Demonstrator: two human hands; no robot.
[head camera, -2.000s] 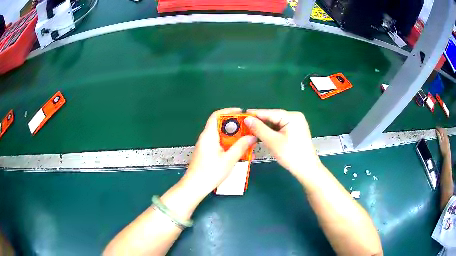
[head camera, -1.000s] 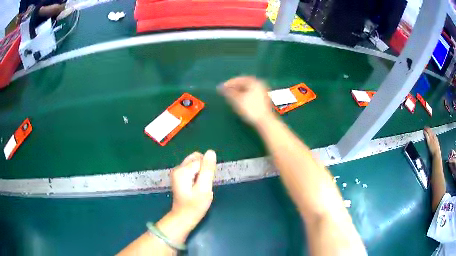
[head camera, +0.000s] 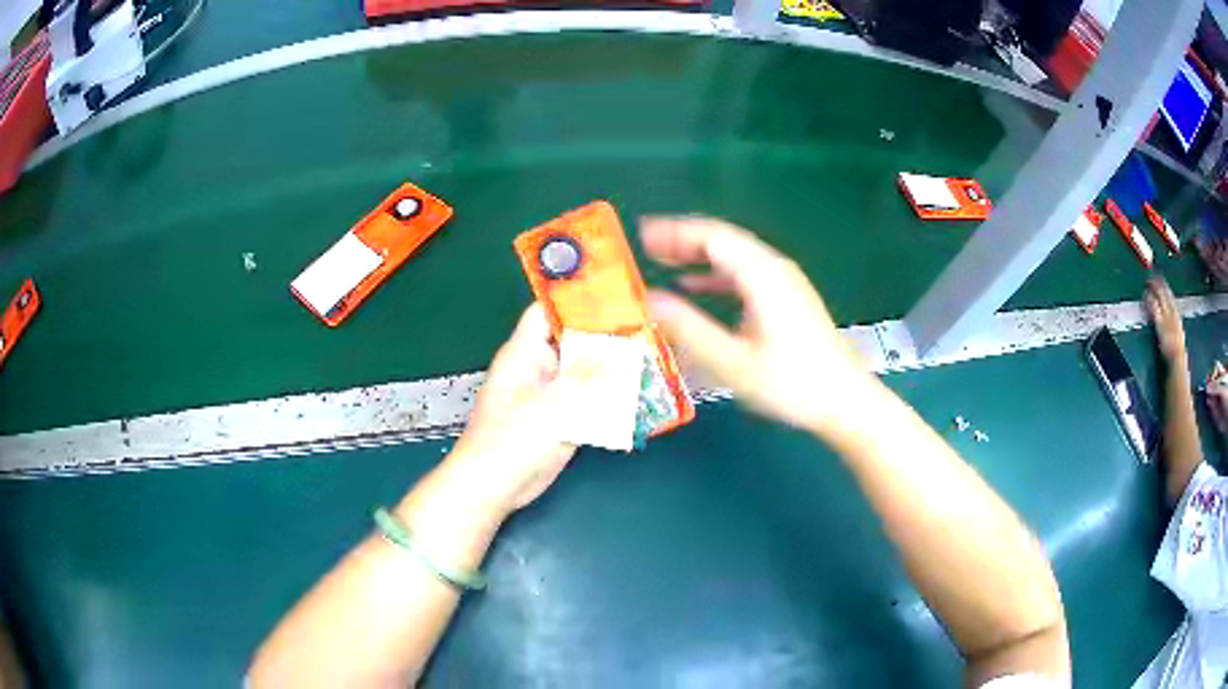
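Observation:
An orange phone housing (head camera: 599, 289) is held up over the pale rail, its round dark part (head camera: 559, 256) with a pale centre at the upper end. A white sheet (head camera: 602, 390) lies askew over its lower end, and a green patterned area shows beside it. My left hand (head camera: 519, 411) holds the housing from the left and below. My right hand (head camera: 734, 316) is just right of the housing, blurred, with thumb and fingers apart. Whether its thumb touches the housing's edge is hard to tell.
Another orange housing with a white sheet (head camera: 370, 256) lies on the green belt (head camera: 539, 115) to the left, others at far left and right. A grey post (head camera: 1050, 175) rises at right. A dark slab phone (head camera: 1123, 394) and another person's arm (head camera: 1174, 390) are at far right.
My left hand has gone from empty to holding a housing. The housing near my right hand on the belt is gone from there. The left housing has shifted left in view.

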